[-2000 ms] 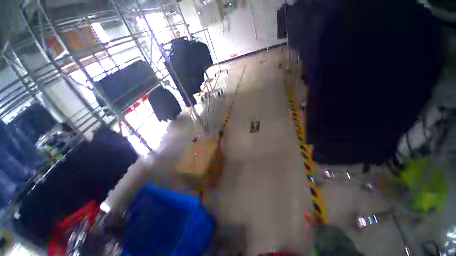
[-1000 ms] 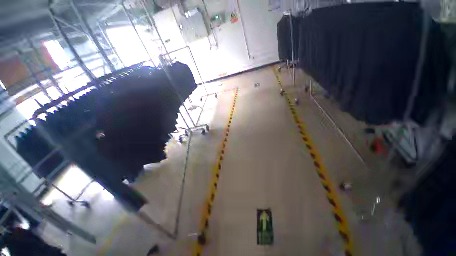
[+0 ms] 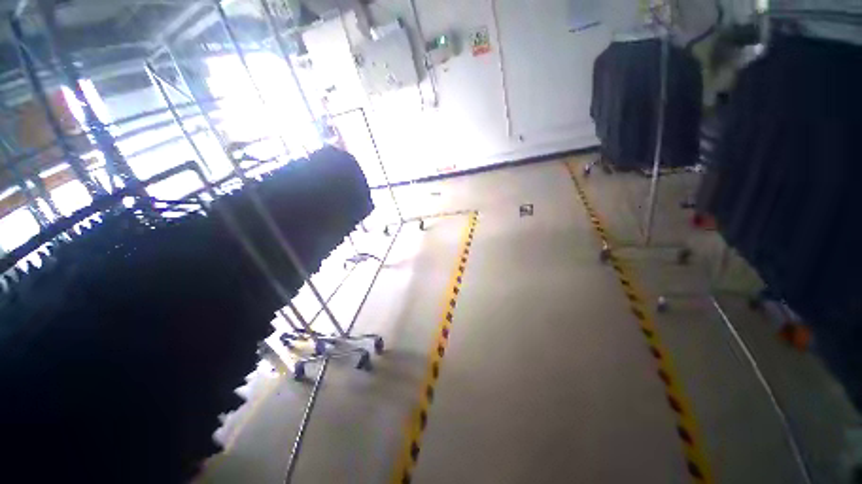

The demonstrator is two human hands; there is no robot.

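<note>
Neither of my hands is in the picture. Nearest in front of me is a walkway floor point(image 3: 529, 350) between two yellow-black tape lines. Along the left, a long row of dark garments point(image 3: 161, 312) hangs on a wheeled metal rack. On the right, more dark garments point(image 3: 794, 180) hang on a rack, cut off by the picture's edge. Farther back on the right, another group of dark garments point(image 3: 646, 104) hangs on a wheeled rack.
A white wall point(image 3: 548, 95) closes the walkway at the far end, with a grey box point(image 3: 387, 61) on it. The left tape line point(image 3: 439, 350) and right tape line point(image 3: 652, 345) edge the walkway. Rack wheels point(image 3: 364, 359) stand left of it. A small floor marker point(image 3: 526, 210) lies farther ahead.
The view has moved forward along the walkway. The blue and red crates and the green arrow marker have left the picture. The end wall and racks look nearer.
</note>
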